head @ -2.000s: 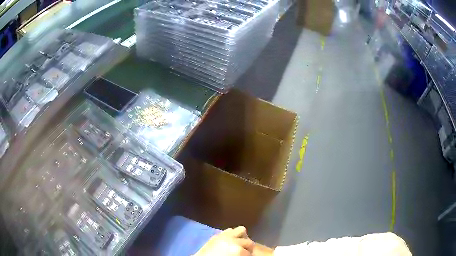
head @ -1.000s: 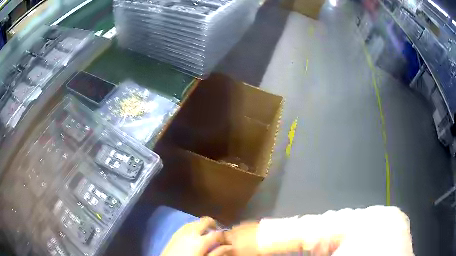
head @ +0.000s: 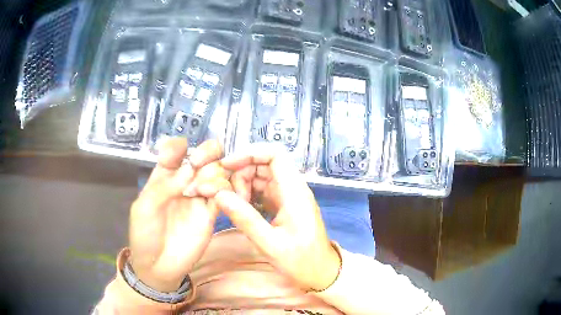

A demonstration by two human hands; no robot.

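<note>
My left hand (head: 172, 209) is raised above the lap, palm towards me, with a grey band at the wrist. Its fingers are bent and apart, and nothing shows in its palm. My right hand (head: 277, 215) is beside it, fingers curled, fingertips meeting my left fingertips. Glare and blur hide whether a small tool is between them. Just beyond the hands is a clear plastic blister tray (head: 246, 154). It holds dark device rear housings (head: 349, 123) with white labels and round camera-like holes, one per pocket in the near row.
A tray of small parts (head: 46, 58) is at the left. A clear bag with tiny gold-yellow pieces (head: 480, 101) lies right, below a flat black rectangle (head: 467, 23). A brown cardboard box (head: 473, 227) stands right of the legs. Stacked clear trays (head: 544, 92) are at the right edge.
The view has swung left and down to the bench and lap. Both hands have come from the bottom edge to near the centre, and both are now more fully in view.
</note>
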